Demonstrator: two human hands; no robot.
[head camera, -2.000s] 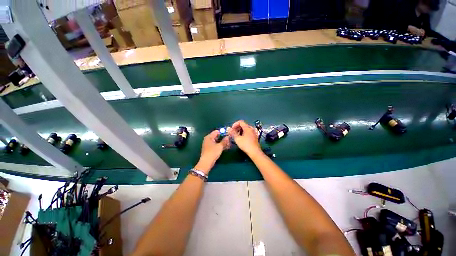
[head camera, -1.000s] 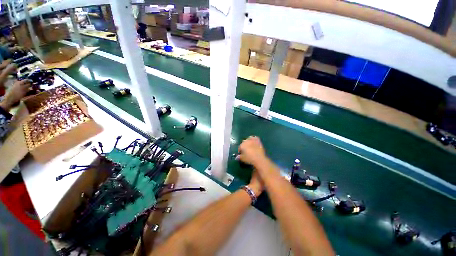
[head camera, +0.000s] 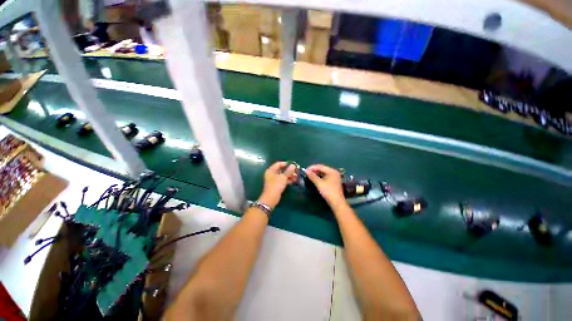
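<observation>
My left hand (head camera: 280, 178) and my right hand (head camera: 325, 182) are close together over the green belt (head camera: 263, 135). The fingers of my left hand pinch a small dark piece, perhaps a circuit board. My right fingertips pinch a tiny pale bit beside it, perhaps a wire plug. Blur and the fingers hide the details. A joined unit (head camera: 357, 188), black with a pale label, lies on the belt just right of my right hand.
More black units (head camera: 411, 205) are spaced along the belt. White frame posts (head camera: 204, 106) cross at left. A carton (head camera: 160, 251) holds green board panels (head camera: 122, 254) with black leads. A carton of small reddish parts (head camera: 28, 188) stands far left. A black pack (head camera: 497, 306) lies bottom right.
The view swung left, then partly back right. My hands, crossed and overlapping a second ago, are now side by side with fingertips meeting over the belt.
</observation>
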